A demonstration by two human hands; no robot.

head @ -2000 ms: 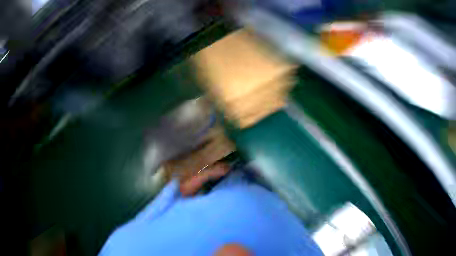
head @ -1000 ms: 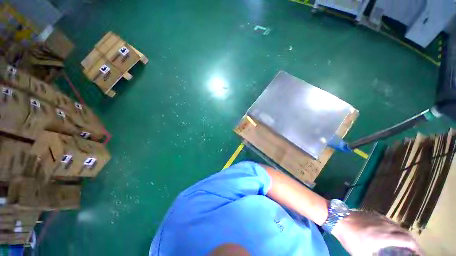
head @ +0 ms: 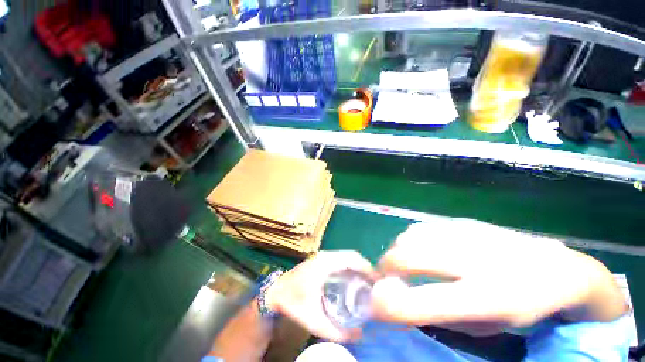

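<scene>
A round, whitish translucent thing, perhaps a tape roll (head: 346,298), is low in the middle of the head view. My left hand (head: 311,286), with a metal watch on its wrist, is closed around it from the left. My right hand (head: 414,279) comes in from the right and its fingers meet the thing's right side. The right hand is overexposed, so its grip does not show clearly. A stack of flat brown cardboard sheets (head: 272,194) lies on the green bench (head: 361,230) just beyond my left hand.
A metal shelf (head: 424,147) above the bench holds a blue crate (head: 283,102), an orange tape roll (head: 356,112), white papers (head: 415,97) and a tall amber stack (head: 508,81). A blurred dark round thing (head: 141,212) stands left. Further racks (head: 166,95) stand at the upper left.
The view has swung from the open floor with cartons and a pallet to the bench and shelf. My watch hand, stretched right before, is now in front of me with my right hand beside it.
</scene>
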